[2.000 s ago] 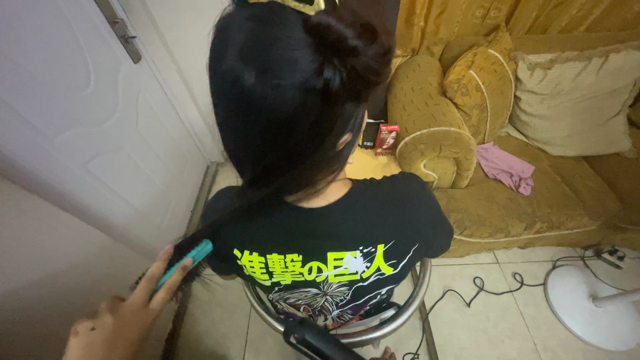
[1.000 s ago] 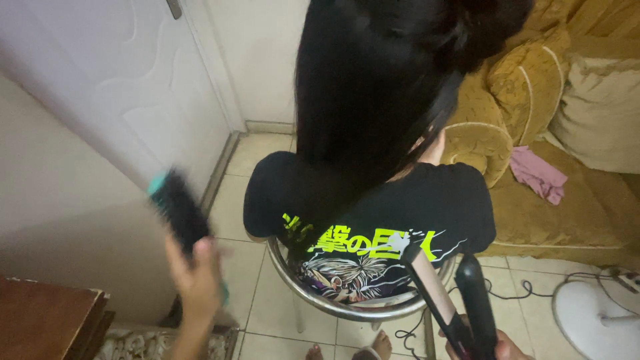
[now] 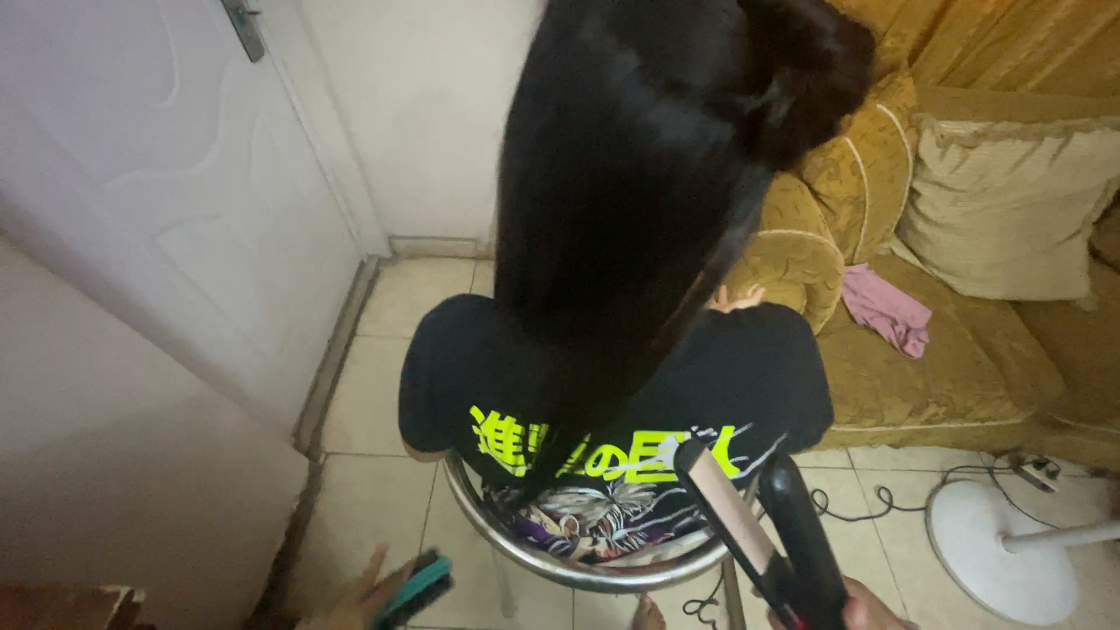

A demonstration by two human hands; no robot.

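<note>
Long dark hair (image 3: pixel 612 192) hangs straight down the back of a seated person in a black printed T-shirt (image 3: pixel 752 376). My left hand (image 3: pixel 363 599), low in the view and partly cut off by its bottom edge, holds a teal and black hairbrush (image 3: pixel 418 588) away from the hair. At the lower right, my right hand (image 3: pixel 862 608) grips a black flat iron (image 3: pixel 801 551). Its two arms are spread apart, with no hair between the plates, and lie in front of the shirt's lower right part and the chair rim.
The person sits on a chair with a round metal backrest (image 3: pixel 586 577). A gold sofa (image 3: pixel 954 376) with a pink cloth (image 3: pixel 885 311) is at right. Near it are a white round stand base (image 3: pixel 1002 551) and a black cable (image 3: pixel 884 512). A white door (image 3: pixel 175 175) stands at left.
The brush was at the hair two seconds ago; one second ago it was raised beside the person, and now it is lower. The hair, earlier drawn left, hangs down the back.
</note>
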